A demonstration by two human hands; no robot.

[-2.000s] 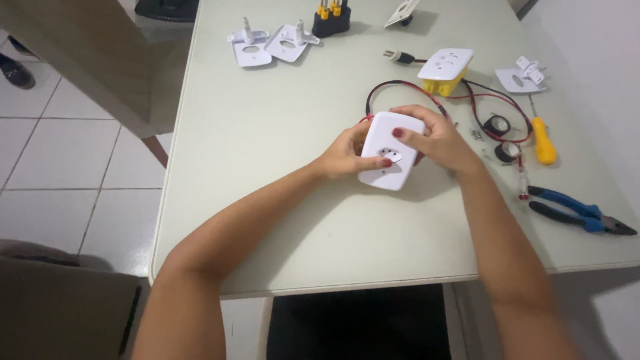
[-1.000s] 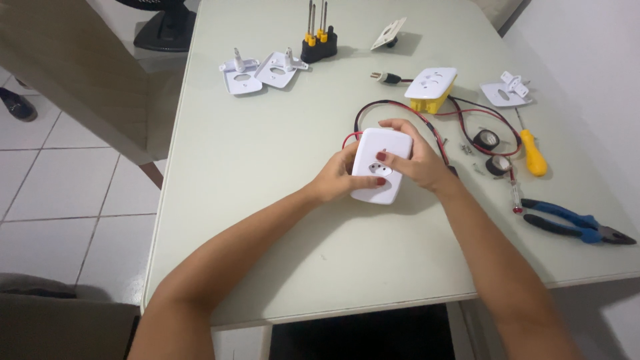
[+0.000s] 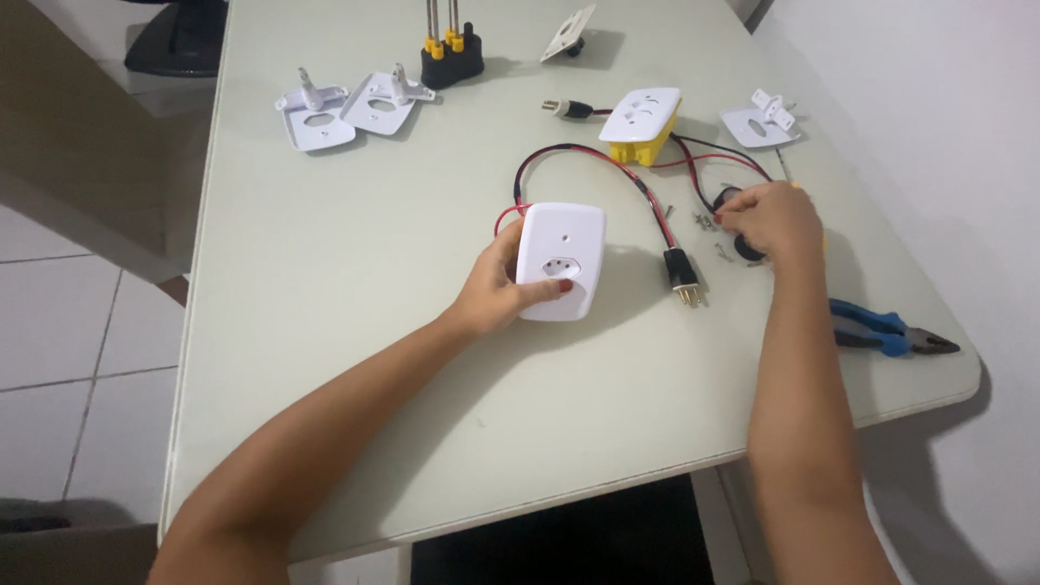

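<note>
My left hand (image 3: 504, 288) grips a white socket faceplate (image 3: 562, 223), its thumb on the front beside the three-hole outlet. Red and black wires (image 3: 569, 148) run from behind the plate to a black plug (image 3: 681, 272) with metal pins on the table. Above the small loose screws (image 3: 704, 221) and the rolls of black tape (image 3: 727, 197) is my right hand (image 3: 768, 219), fingertips pinched together; whether something is between them cannot be seen. A second white socket (image 3: 642, 114) on a yellow box (image 3: 642, 153) lies farther back, wired to another plug (image 3: 569, 109).
Blue-handled pliers (image 3: 894, 333) lie by my right forearm. Two white faceplates (image 3: 317, 134) sit at the back left, near a black holder (image 3: 452, 63) with yellow-and-metal shafts. One more faceplate (image 3: 751, 130) is at the back right. A wall (image 3: 934, 162) borders the right side.
My right hand has left the white faceplate and moved right to the screws and tape. My left hand still holds the plate. The black plug, hidden before, now shows.
</note>
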